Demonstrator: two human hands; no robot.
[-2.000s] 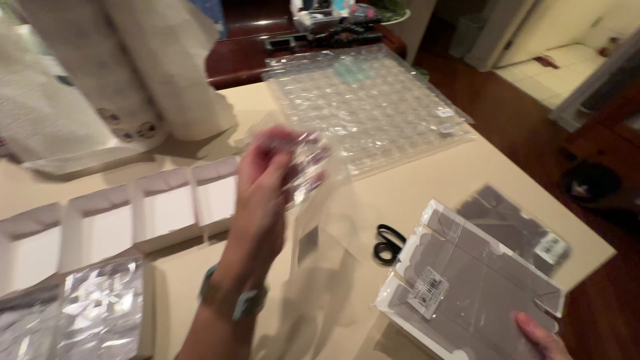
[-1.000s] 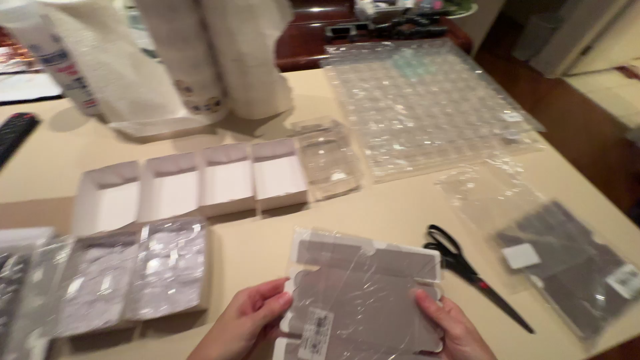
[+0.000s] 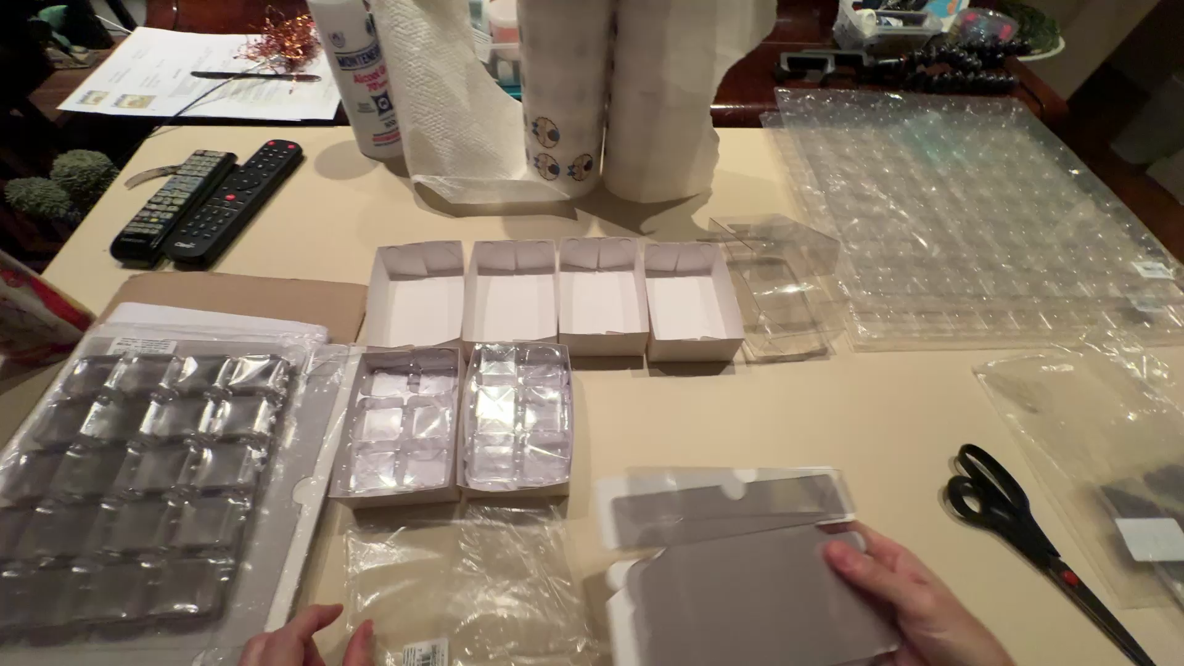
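Observation:
My right hand (image 3: pixel 911 592) grips flat cardboard box blanks (image 3: pixel 740 592), grey on the visible face with white edges, at the lower middle. My left hand (image 3: pixel 310 638) is at the bottom edge, fingers apart and holding nothing, beside a crumpled clear plastic bag (image 3: pixel 472 573) lying on the table. Above the bag stand two white boxes with clear divided plastic trays (image 3: pixel 518 416) in them. Several open white cardboard boxes (image 3: pixel 509 301) form a row behind these. Black-handled scissors (image 3: pixel 1008 518) lie right of my right hand.
A large divided clear plastic tray (image 3: pixel 139 481) lies left; stacked clear plastic sheets (image 3: pixel 971 213) lie back right. A clear plastic lid (image 3: pixel 777 296) adjoins the box row. Paper towel rolls (image 3: pixel 564 102), a spray or liquid bottle (image 3: pixel 365 83) and remote controls (image 3: pixel 236 203) stand or lie behind.
My left hand has let go of the box blanks and moved left. The blanks, a second ago behind clear plastic, are now out of the bag, which lies on the table.

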